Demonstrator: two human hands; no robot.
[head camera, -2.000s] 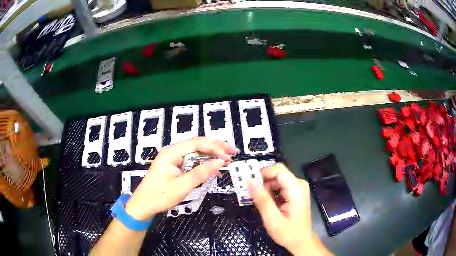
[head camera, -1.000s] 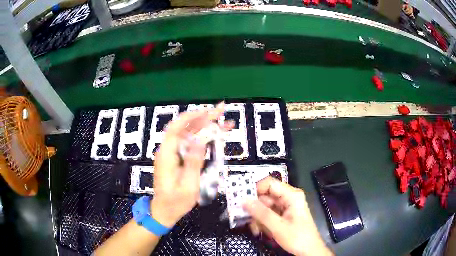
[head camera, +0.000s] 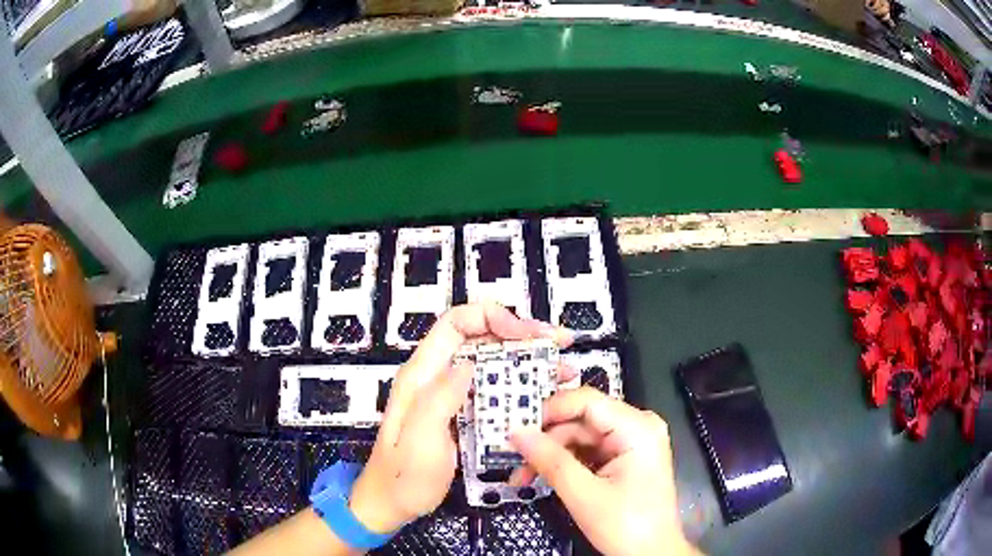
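Observation:
My left hand, with a blue wristband, holds a white phone housing upright over the black tray. My right hand pinches a silver-white board with dark square spots at its lower right. The board lies over the housing's face; whether it is seated cannot be told. Several white housings stand in a row in the tray's back pockets. More housings lie crosswise in the middle row, partly hidden by my hands.
A glossy black phone lies right of the tray. Red parts are heaped at far right. The green belt beyond carries red and silver-white pieces. An orange fan and a grey post stand at left.
The board has moved from beside the housing to over its face. My left hand has turned the housing towards the camera and closed in on my right. Belt pieces have shifted left.

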